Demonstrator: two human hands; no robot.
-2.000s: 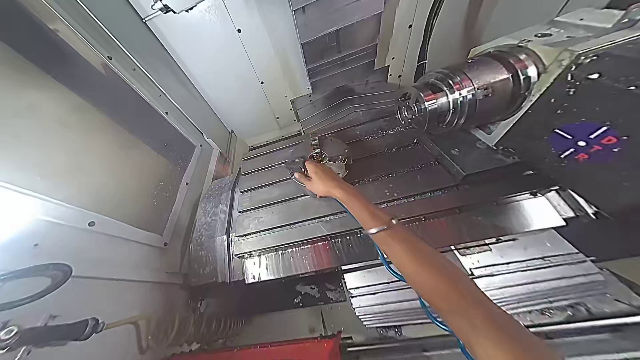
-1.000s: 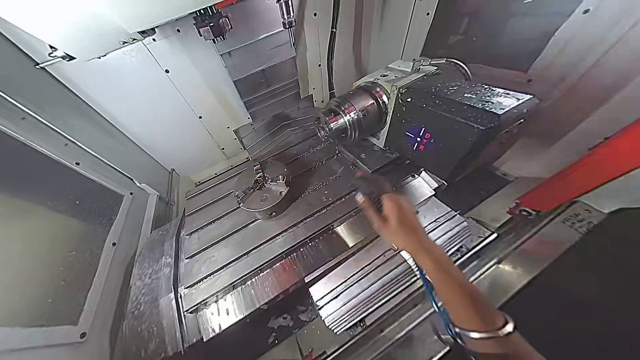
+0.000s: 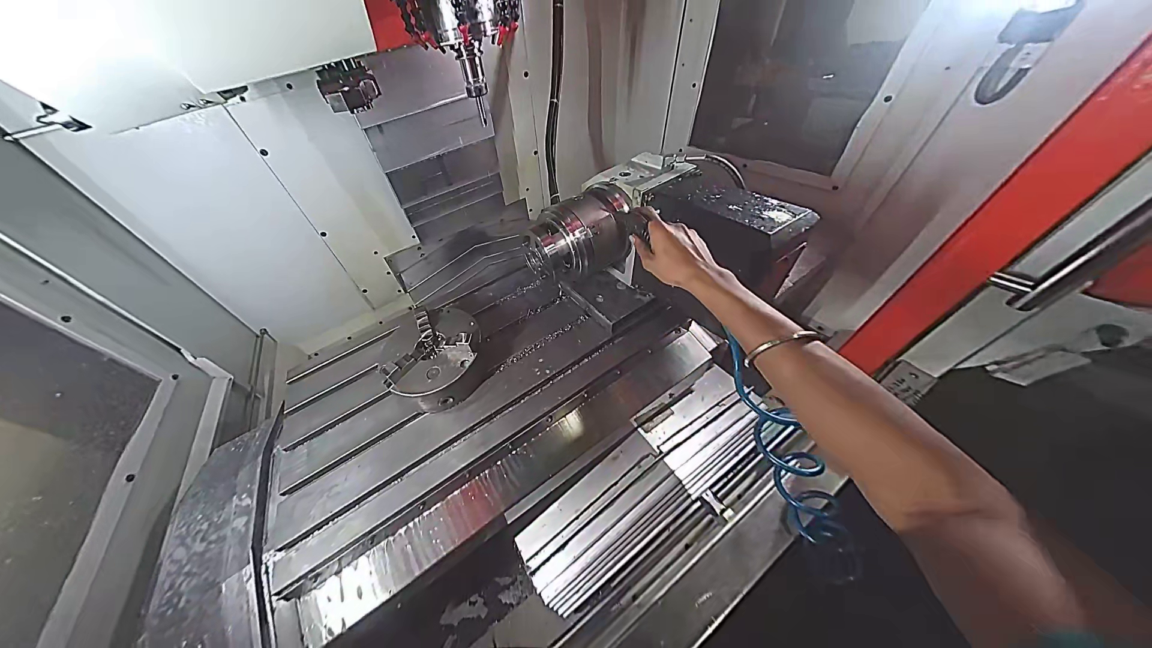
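Note:
My right hand (image 3: 670,247) is closed around a dark air blow gun (image 3: 639,225), most of which my fingers hide. A coiled blue air hose (image 3: 778,450) hangs below my forearm. The hand is beside the metal chuck (image 3: 580,229) of a rotary unit (image 3: 720,207), near its rear end; whether they touch I cannot tell. To the left, a round three-jaw chuck (image 3: 436,369) lies flat on the slotted machine table (image 3: 378,459), with metal chips around its jaws. My left hand is out of view.
Above the table, a spindle with a slim cutting tool (image 3: 472,72) points down. Ribbed metal way covers (image 3: 621,531) lie in front of the table. A red door edge (image 3: 999,216) runs along the right. Metal chips are scattered in the table slots.
My right hand has moved from the three-jaw chuck to the rotary unit on the right. The view has swung to the right.

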